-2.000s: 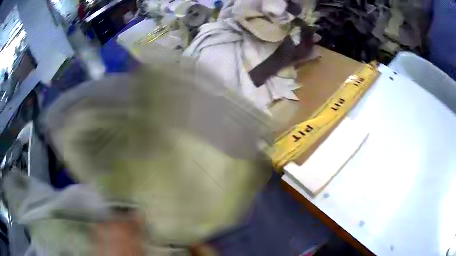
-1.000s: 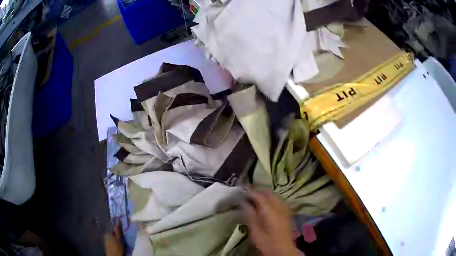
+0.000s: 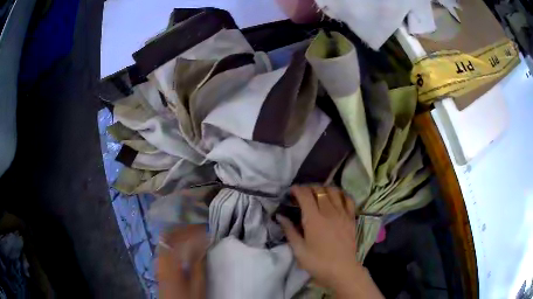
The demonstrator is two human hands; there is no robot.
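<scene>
A beige bundle with dark brown bands (image 3: 245,122) lies in front of me, its ends fanned out. A thin dark tie (image 3: 254,190) runs around its gathered middle. My right hand (image 3: 327,230), with a ring on one finger, grips the bundle beside the tie, thumb and fingers bent around the cloth. My left hand (image 3: 184,257) is blurred at the lower left of the gathered cloth; its fingers cannot be made out. A green bundle with grey-taupe ends (image 3: 386,157) lies to the right, also tied at its middle.
A white table with a brown wooden edge (image 3: 453,193) is at the right, with yellow tape (image 3: 461,73) and a white block (image 3: 476,125) on it. Off-white frayed pieces (image 3: 374,17) hang at the top. Speckled floor (image 3: 70,175) and a white tub (image 3: 9,87) are at the left.
The view has come nearer to the beige bundle. My right hand has moved from the pale green cloth in front to the beige bundle's tie. My left hand has come in beside the bundle.
</scene>
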